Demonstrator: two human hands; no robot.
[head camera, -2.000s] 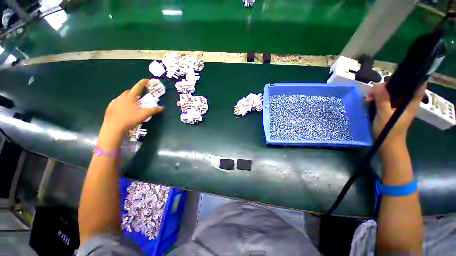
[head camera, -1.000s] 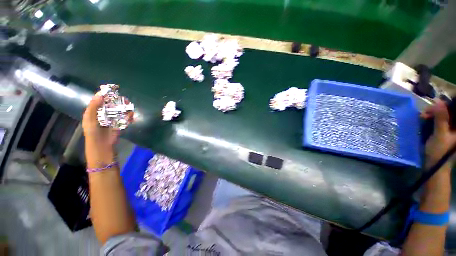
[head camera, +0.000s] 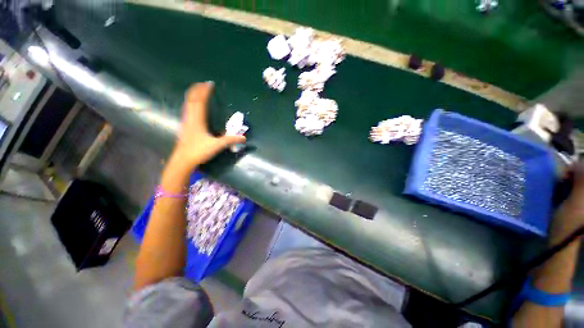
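My left hand (head camera: 192, 138) is empty, with thumb and fingers spread, over the near bench edge beside a small white module (head camera: 235, 123). More white modules (head camera: 315, 113) lie in a loose pile on the dark-green bench, and a smaller group (head camera: 397, 130) lies left of the screw tray. The light-blue screw tray (head camera: 477, 213) holds many silvery screws (head camera: 477, 173). My right hand (head camera: 568, 214) is blurred and cut off by the right edge; it is closed around the dark electric screwdriver (head camera: 563, 188), mostly hidden, whose black cord crosses the forearm.
A blue parts bin (head camera: 238, 229) full of white modules (head camera: 210, 214) stands below the bench edge, partly behind my left forearm. A black box (head camera: 89, 221) is on the floor at left. Black pads (head camera: 352, 205) lie on the near edge. A white power strip (head camera: 536, 122) is behind the tray.
The cluster of modules in my left hand is gone and the hand has opened and moved right, close to the single module. The view has turned, and bench items appear shifted right.
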